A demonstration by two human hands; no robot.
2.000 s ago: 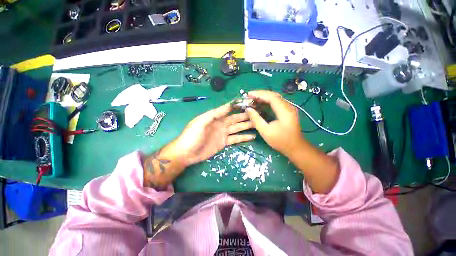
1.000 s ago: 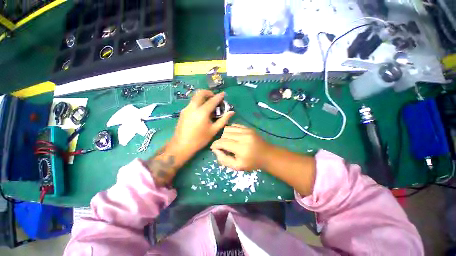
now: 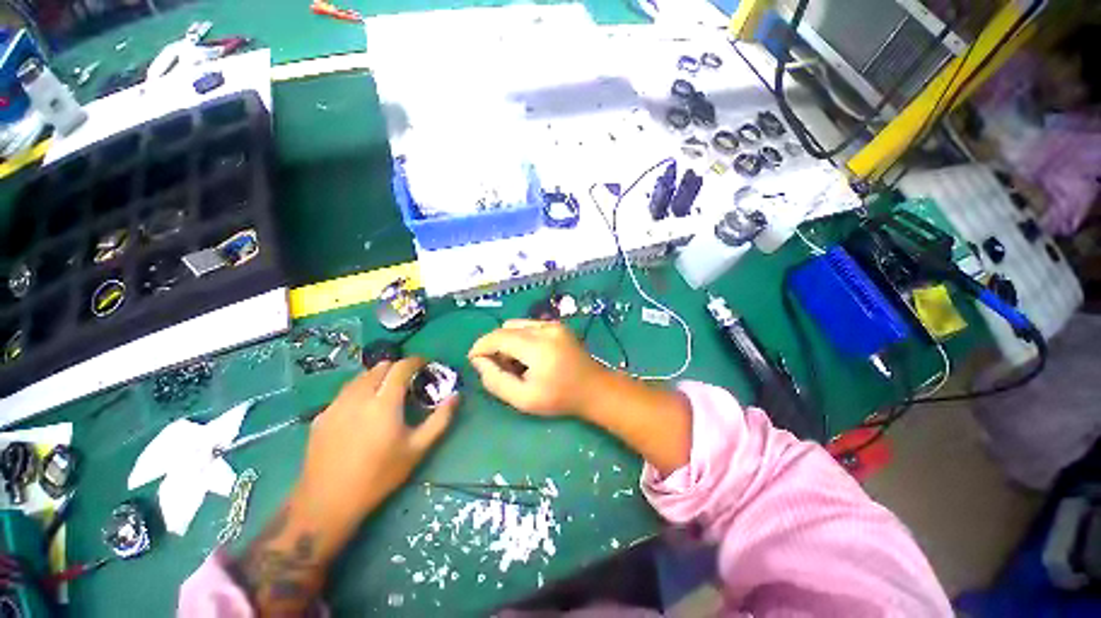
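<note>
My left hand (image 3: 368, 435) is at the centre left, its thumb and fingers around a small round watch case (image 3: 436, 385) with a dark rim and silver-white inside. My right hand (image 3: 537, 367) is just right of the case, apart from it, with fingers curled and fingertips together; nothing is visible in it. A pile of adhesive backing scraps (image 3: 513, 531) lies on the green mat in front of the hands. Dark thin tweezers (image 3: 483, 487) lie at the top of the pile.
A black compartment tray (image 3: 133, 229) stands at the left, a blue parts bin (image 3: 473, 223) behind the hands. A white cloth (image 3: 181, 468) and a loose round unit (image 3: 127, 529) lie left. A thick black rod (image 3: 761, 362) and a blue box (image 3: 848, 308) are right. A person's pink sleeve shows far right.
The view has turned to the right. My left hand still holds the case. My right hand has moved up beside the case from nearer the scraps.
</note>
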